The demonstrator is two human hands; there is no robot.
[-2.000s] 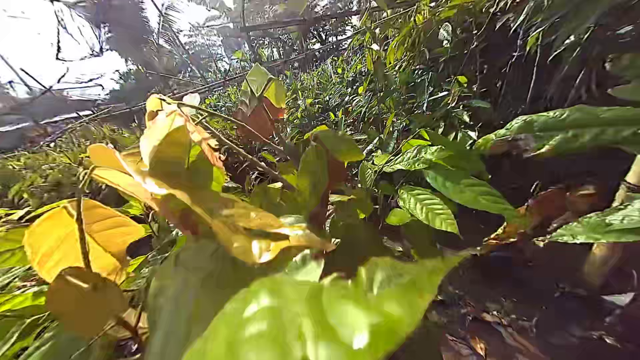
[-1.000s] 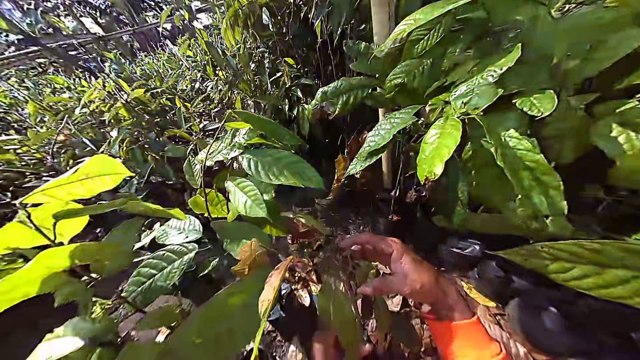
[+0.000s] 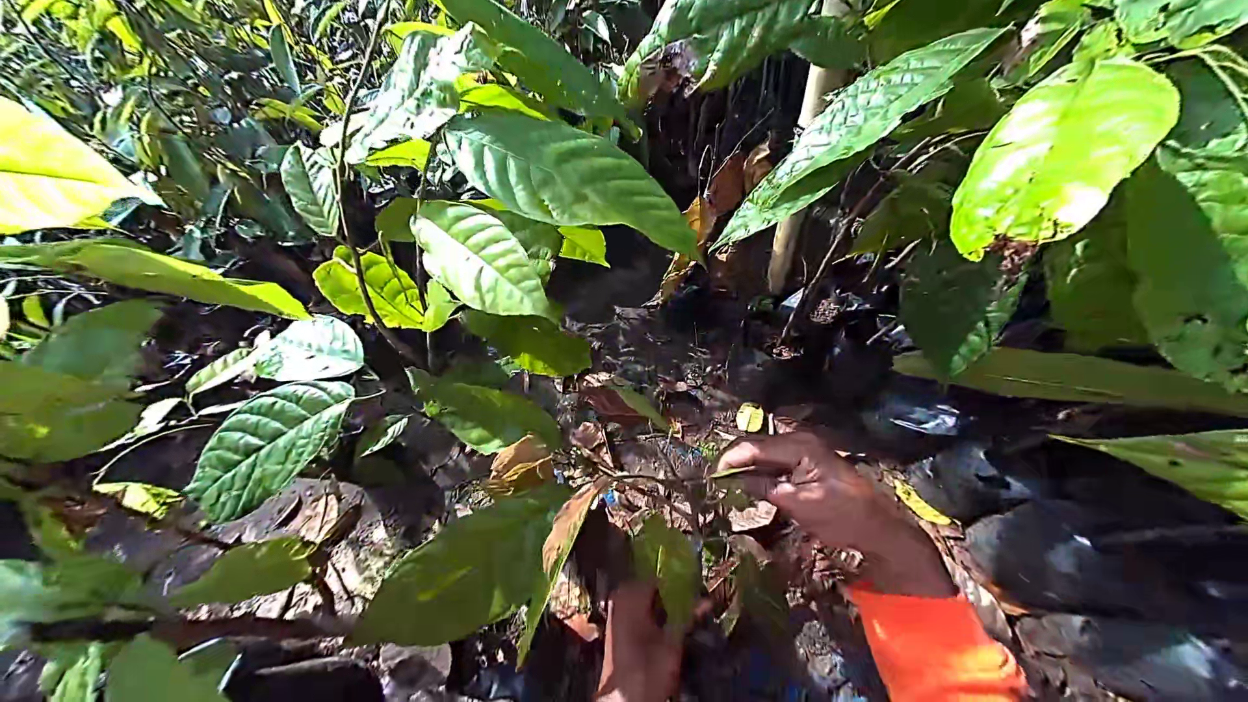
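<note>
My right hand [image 3: 795, 468], below an orange sleeve cuff [image 3: 931, 643], is low among the plants right of centre. Its thumb and fingers are closed on a thin stem or leaf [image 3: 736, 472], whose exact kind I cannot tell. At the bottom centre my left hand [image 3: 639, 624] shows mostly as wrist and forearm; leaves and shade hide its fingers. Between the two hands stands a small leafy seedling [image 3: 668, 561]. A browning leaf [image 3: 570, 522] hangs beside the left hand, and a small yellow leaf [image 3: 750, 417] lies just above the right hand.
Broad green leaves [image 3: 575, 171] spread across the upper middle, with more [image 3: 1068, 151] at the right. A pale upright stem [image 3: 804, 166] rises behind. Dark plastic-like bags or stones [image 3: 1063, 556] lie at the lower right. Dry leaf litter [image 3: 331, 526] covers ground at the left.
The view has swung down and nearer to the ground. My right hand, fingers apart a second ago, now has thumb and fingers together. More of my left forearm shows.
</note>
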